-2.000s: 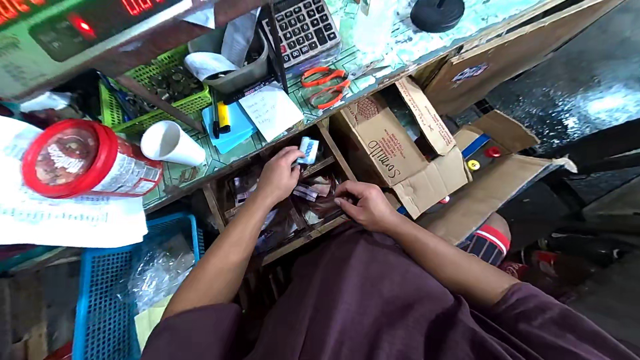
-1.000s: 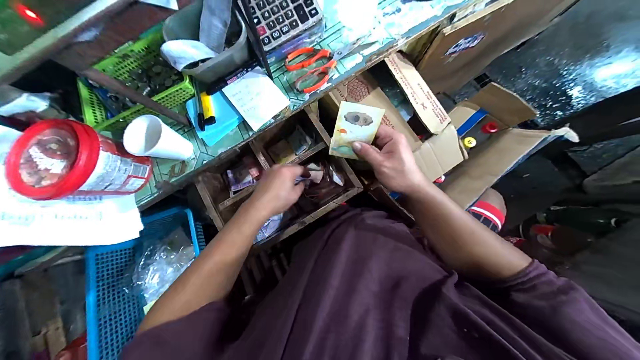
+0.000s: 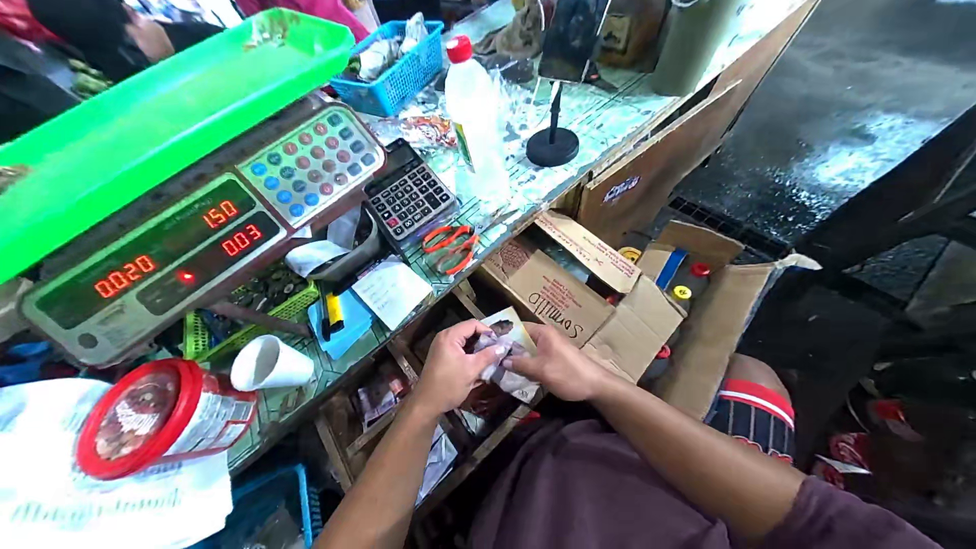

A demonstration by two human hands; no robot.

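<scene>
My left hand (image 3: 457, 366) and my right hand (image 3: 560, 362) meet over an open wooden drawer (image 3: 374, 438) that has compartments. Between them they hold banknotes (image 3: 512, 328); a yellowish note stands up behind, with greyish-purple paper under my thumbs. Folded notes and papers (image 3: 381, 398) lie in the drawer's left compartments. My hands and forearms hide part of the drawer. On the counter above it are orange-handled scissors (image 3: 450, 249), a handwritten paper slip (image 3: 392, 291) and a calculator (image 3: 410, 200).
A digital scale (image 3: 191, 252) with a green tray (image 3: 175, 130) fills the upper left. A white cup (image 3: 271, 364) and a red-lidded plastic jar (image 3: 164, 419) stand near the counter edge. Open cardboard boxes (image 3: 564, 286) sit right of the drawer. A clear bottle (image 3: 476, 122) and a black stand (image 3: 552, 146) are farther back.
My left hand has come up from the drawer to meet my right hand, which held a yellowish note by itself one second ago. The view has tilted up, showing more of the scale.
</scene>
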